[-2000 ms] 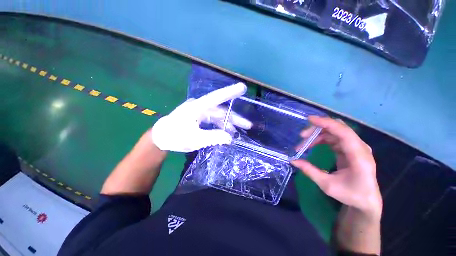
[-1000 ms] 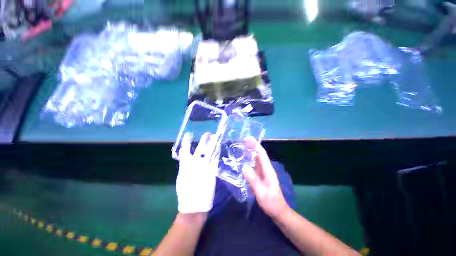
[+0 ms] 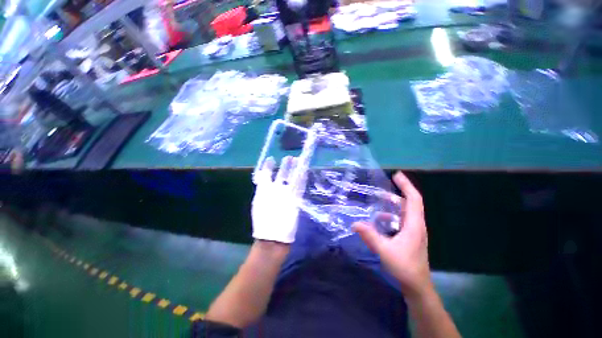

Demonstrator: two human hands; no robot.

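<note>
My left hand, in a white glove, holds an opened clear plastic case over my lap at the bench's front edge. One half of the case stands up as a pale rounded frame behind my fingers. Crinkled clear film lies around the other half, to the right. My right hand is bare, with thumb and fingers apart at the film's right side. Blur hides whether its fingertips pinch the film.
A fixture with a cream block stands on the bench behind the case, under a black press. Shiny bagged cases lie left and right. A dark tray lies far left.
The view has lifted and shows more of the bench's back. My right hand has moved right, away from the case, and the film is spread wider between the hands.
</note>
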